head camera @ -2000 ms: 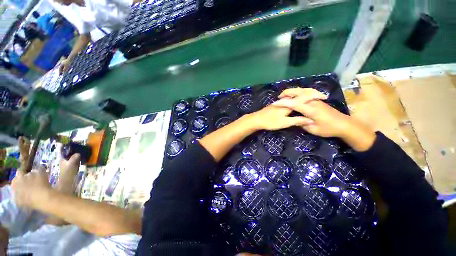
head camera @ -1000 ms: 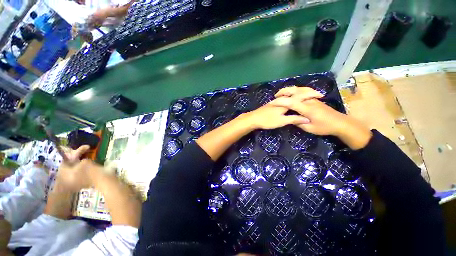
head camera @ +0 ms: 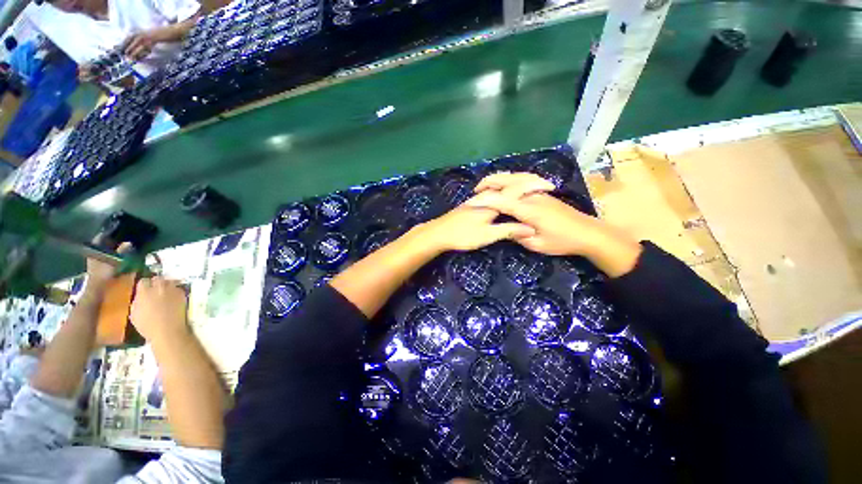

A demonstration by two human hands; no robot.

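Note:
A glossy black blister tray [head camera: 491,383] with rows of round pockets lies in front of me. No cylinder can be made out in its pockets; glare and my arms hide part of it. My left hand [head camera: 465,225] and my right hand [head camera: 558,223] rest together over the tray's far part, fingers overlapping or interlaced. Neither hand holds anything. Black sleeves cover my forearms.
Green conveyor belt [head camera: 435,118] beyond carries several black cylinders [head camera: 718,62] and a white slip [head camera: 384,112]. A white post [head camera: 619,76] rises beside it. Cardboard [head camera: 775,217] lies right. A neighbour's hands hold an orange-brown block [head camera: 115,310] over newspaper [head camera: 222,288] at left.
My view has shifted, so the scene sits further left. The cylinders have moved rightward relative to the tray. The neighbour's hands now grip the orange-brown block; a cylinder lies beyond them. My hands stay clasped.

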